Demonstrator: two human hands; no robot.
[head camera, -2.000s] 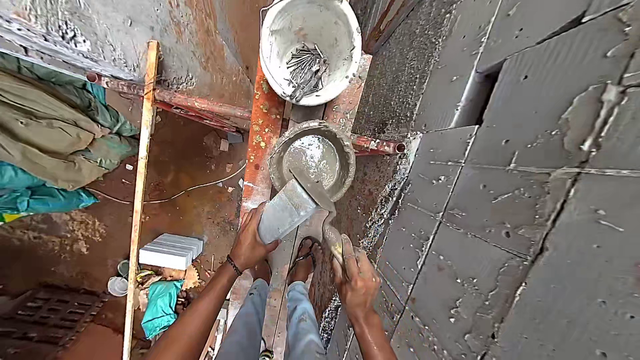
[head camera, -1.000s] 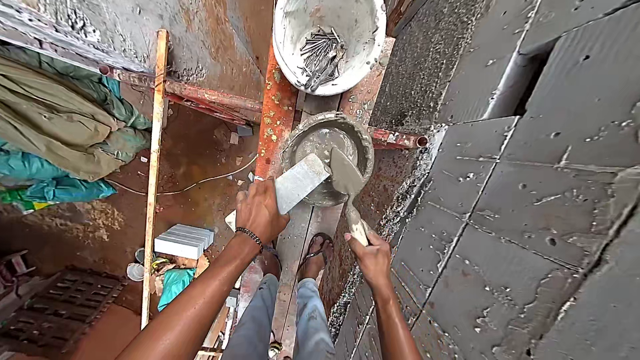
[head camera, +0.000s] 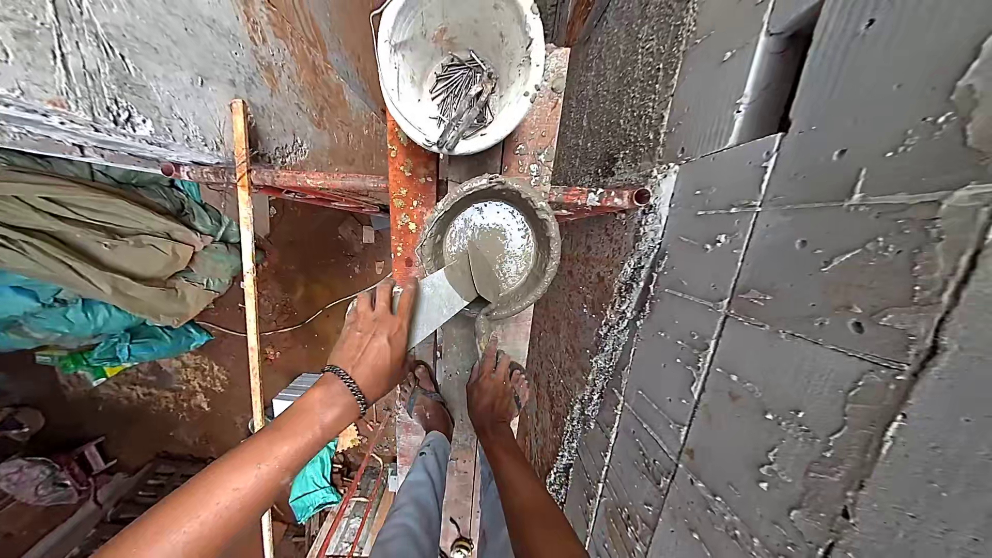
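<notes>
My left hand (head camera: 377, 333), with a braided bracelet at its wrist, grips a flat grey rectangular block (head camera: 440, 304). The far end of this block carries wet mortar and reaches over a mortar-caked bucket (head camera: 549, 240). Grey, wet mortar (head camera: 496, 232) lies inside the bucket. My right hand (head camera: 491, 385) is closed around the handle of a trowel (head camera: 484, 275), whose blade meets the block's coated end above the near part of the bucket. My fingers partly hide the handle.
Beyond the bucket, a white bucket (head camera: 403, 74) holds nails. Both stand on a narrow plank platform (head camera: 535, 147), as do my feet. A red scaffold tube (head camera: 601, 198) crosses beneath. A grey block wall (head camera: 821, 294) rises at right; an upright wooden batten (head camera: 249, 287) and tarpaulins (head camera: 101, 240) are at left.
The trowel blade has come against the end of the block, which now bears mortar. One second ago that end looked mostly bare, with the blade beside it.
</notes>
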